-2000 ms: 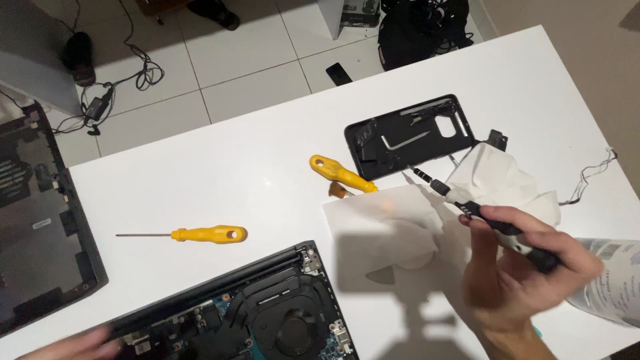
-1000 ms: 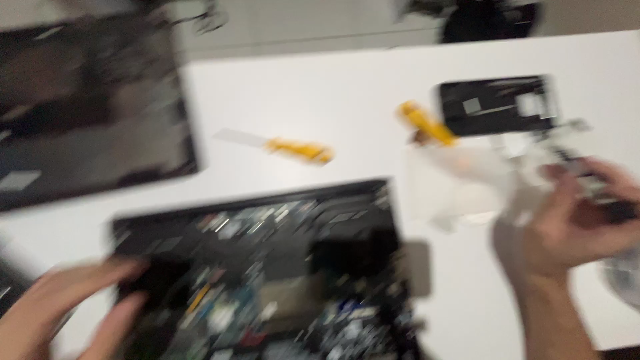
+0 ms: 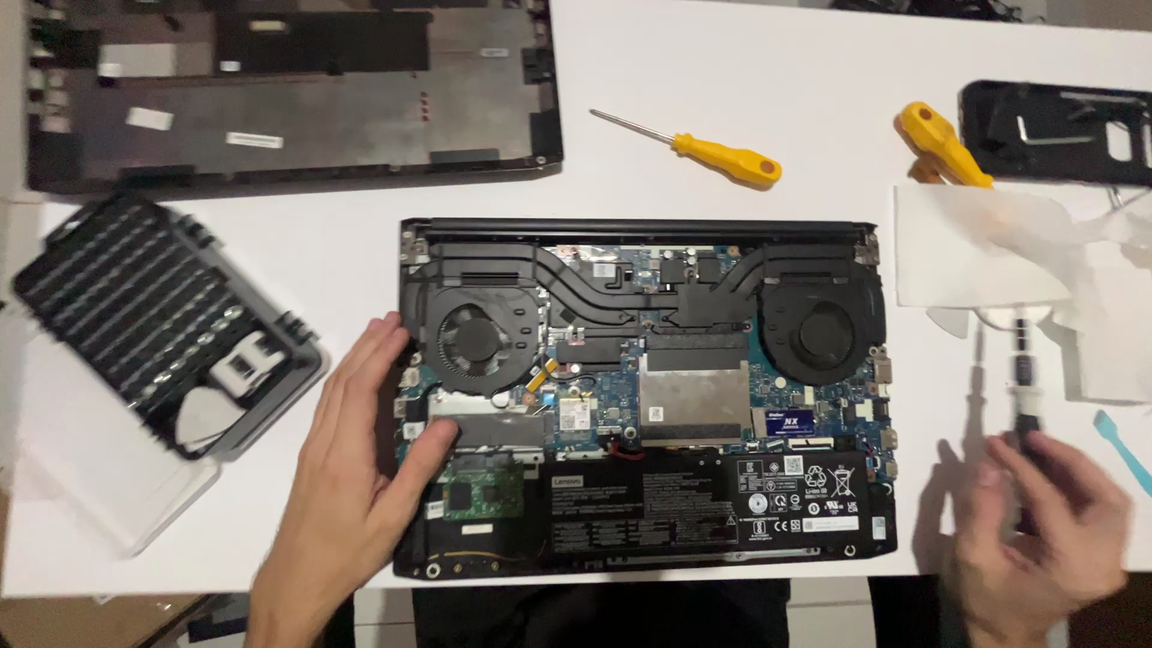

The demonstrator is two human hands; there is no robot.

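Note:
An opened Lenovo laptop (image 3: 693, 405) lies at the table's near edge, its two fans, heat pipes, circuit board and battery (image 3: 639, 508) exposed. My left hand (image 3: 346, 486) rests along its left side, thumb over the edge near the drive board and fingers spread. Right of the laptop, my right hand (image 3: 1039, 531) grips a precision screwdriver (image 3: 1024, 396) with a black and white handle, its shaft pointing away from me. A yellow-handled screwdriver (image 3: 729, 160) lies beyond the laptop. Another yellow handle (image 3: 945, 144) is partly under white paper (image 3: 976, 247).
The laptop's bottom cover (image 3: 315, 108) lies at the back left. An open bit case (image 3: 171, 324) with picks sits left of my left hand. A black phone case (image 3: 1035, 135) holds small tools at the back right. A blue plastic spudger (image 3: 1125, 450) lies at the right edge.
The view has shifted strongly, bringing the whole laptop into sight. My left hand now rests at the laptop's left side. My right hand still holds the precision screwdriver.

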